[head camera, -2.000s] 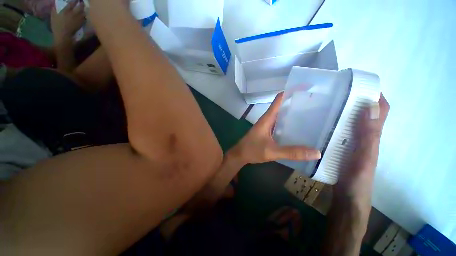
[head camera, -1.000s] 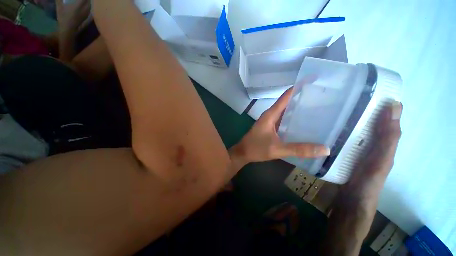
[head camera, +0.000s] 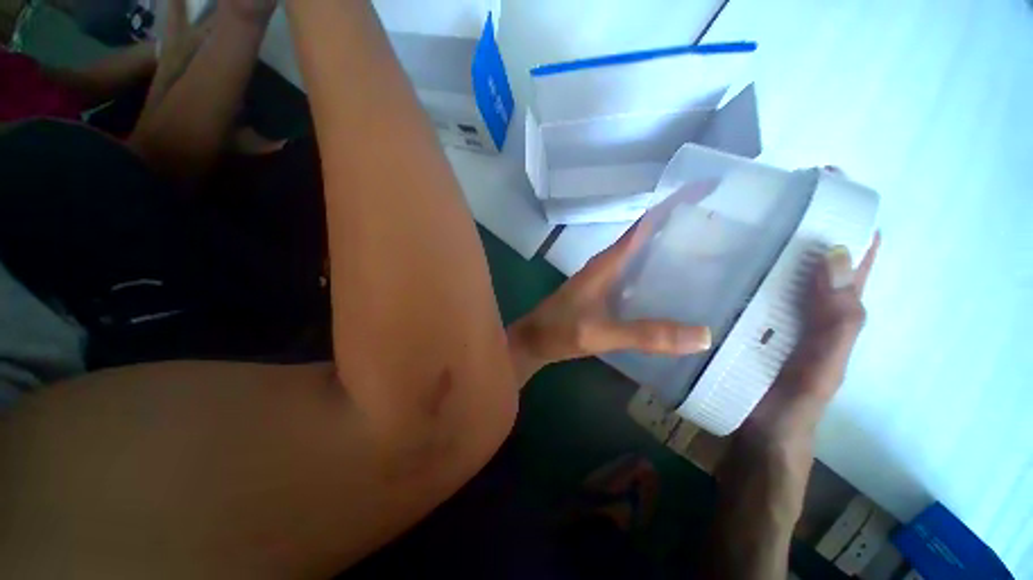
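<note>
A closed device in two parts is held between my hands, tilted, over the table's front edge. Its frosted clear case half (head camera: 708, 255) faces left and its white ribbed half (head camera: 782, 312) faces right, with a thin dark line at the joint. My left hand (head camera: 606, 317) holds the frosted side, with the thumb along the front and the fingers partly seen through it. My right hand (head camera: 816, 340) holds the white side from the right, slightly blurred. An open retail box (head camera: 617, 147), white inside with a blue-edged flap, lies just behind the device.
Another open carton (head camera: 489, 85) stands to the left on the white table (head camera: 906, 249). A neighbour's bent arm (head camera: 419, 283) fills the left side, its elbow near my left wrist. A blue box (head camera: 952, 544) is at the lower right, by slatted wood (head camera: 855, 538). Green floor shows below.
The device first shifted right, then came back left and slightly down, and turned. The dark band at its joint looked wider one second ago. The neighbour's forearm has moved right.
</note>
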